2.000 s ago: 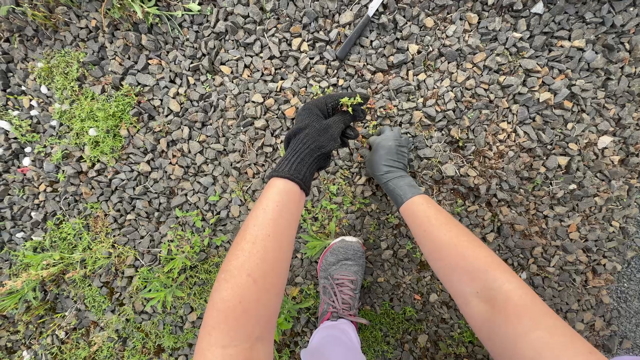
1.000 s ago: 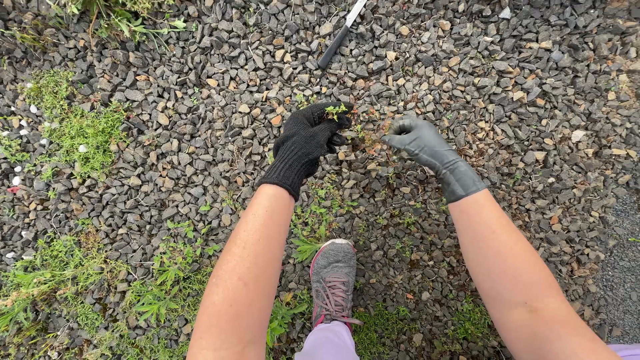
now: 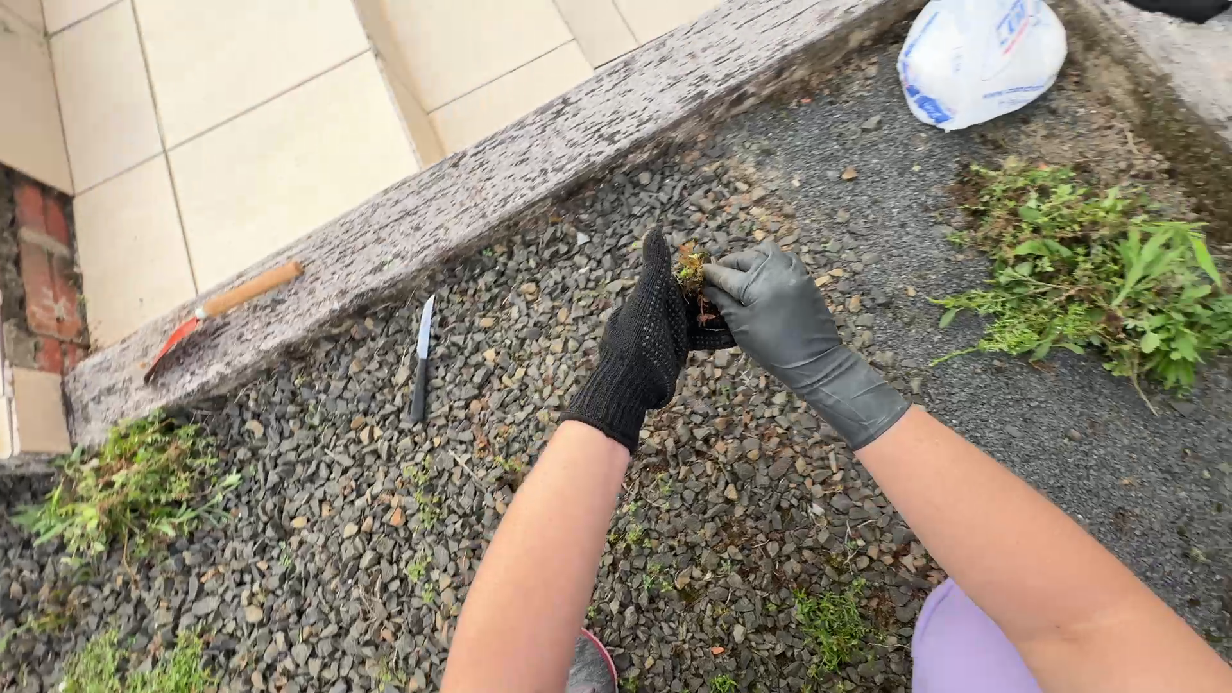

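Observation:
My left hand [image 3: 654,332], in a black knit glove with a dotted palm, cups a small clump of weeds [image 3: 691,269] above the gravel. My right hand [image 3: 775,303], in a grey rubber glove, pinches the same clump from the right side. Reddish stems or roots hang from it between the hands. To the left of my hands, a knife with a black handle [image 3: 420,385] lies on the gravel, blade toward the concrete curb.
A hand trowel with a wooden handle [image 3: 252,289] rests on the concrete curb [image 3: 500,178], beside beige tiles. A pile of pulled weeds [image 3: 1107,274] lies at right, below a white plastic bag [image 3: 982,63]. More weeds [image 3: 135,486] are at left.
The view has swung to the curb, tiles, trowel and bag. My right hand, apart from my left one second ago, now meets it at the clump.

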